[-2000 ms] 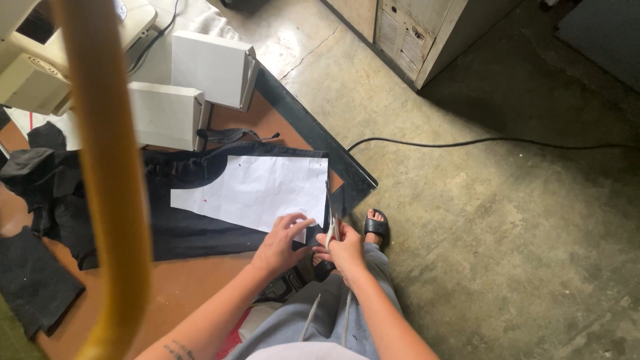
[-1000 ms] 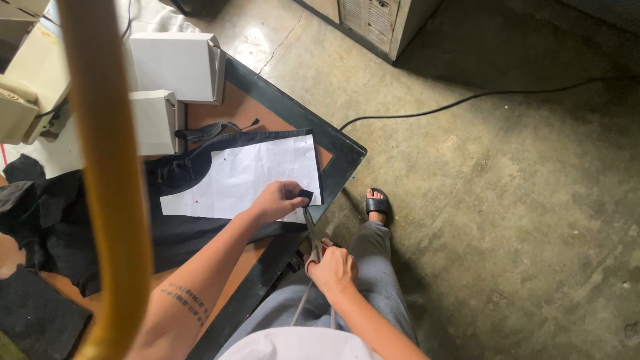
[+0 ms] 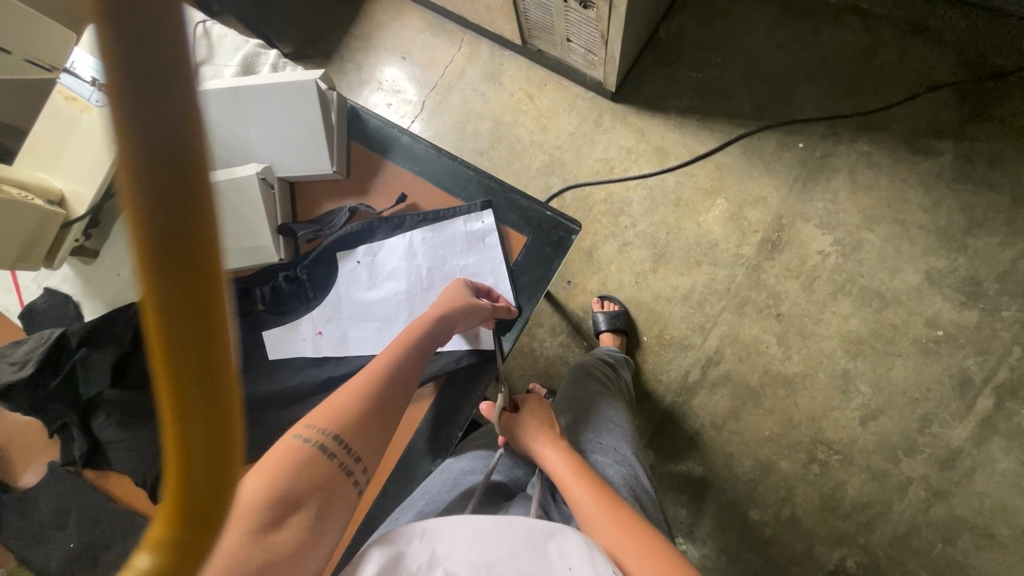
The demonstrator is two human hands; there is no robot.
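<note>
A white paper pattern piece (image 3: 408, 280) lies on black fabric (image 3: 320, 384) at the corner of a brown table with a dark border. My left hand (image 3: 472, 308) rests over the paper's lower right part, its fingers pinching the fabric edge there. Below it, my right hand (image 3: 524, 420) is closed around the handles of a pair of scissors (image 3: 502, 384), whose blades point up to the fabric edge beside my left fingers. Whether the blades are open is hard to tell.
White cardboard boxes (image 3: 268, 124) and a cream sewing machine (image 3: 68, 160) stand at upper left. A blurred yellow pole (image 3: 176, 288) crosses the left side. A black cable (image 3: 720, 148) runs over the concrete floor from the table's corner (image 3: 564, 228) near a cabinet (image 3: 560, 32).
Two seconds ago both hands were close together at the paper's lower corner. My left hand now lies higher over the paper's edge, with the scissors hand below it.
</note>
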